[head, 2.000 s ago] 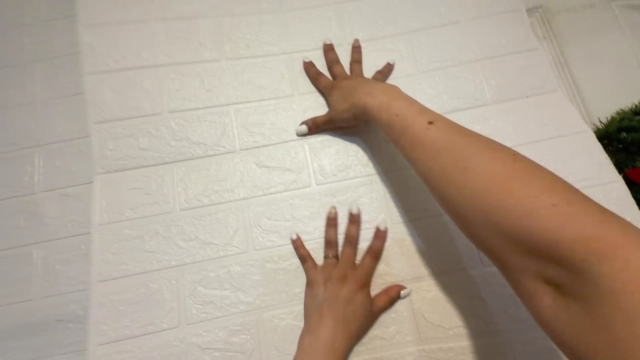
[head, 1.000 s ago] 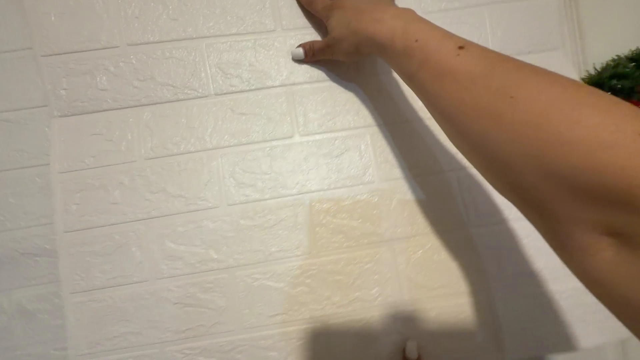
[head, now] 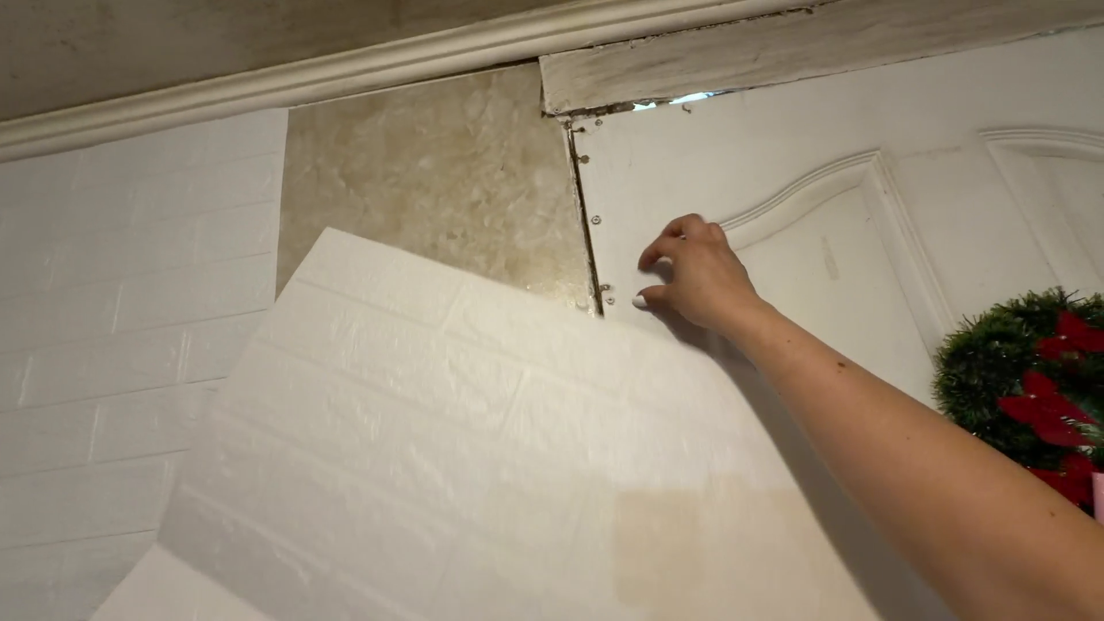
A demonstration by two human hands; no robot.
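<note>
A white foam wall panel with an embossed brick pattern [head: 414, 388] hangs loose and tilted at its top, its upper left corner standing out in front of the wall. My right hand [head: 703, 276] is beside the panel's upper right edge, in front of a white door. Its fingers are curled, the thumb is apart from them, and nothing shows between them. Whether the hand touches the panel edge or the door I cannot tell. My left hand is out of view.
Brick-pattern panelling [head: 129, 345] covers the wall at left. Bare mottled wall [head: 423, 172] shows beneath a cream moulding [head: 388, 52]. The white door [head: 828, 259] has raised panels and screws along its worn left edge. A green wreath with red flowers [head: 992, 362] hangs at right.
The view has swung up. My right hand, earlier spread flat on the brick panel, is now curled near its edge. The panel's top now leans off the wall. My left hand has left the view.
</note>
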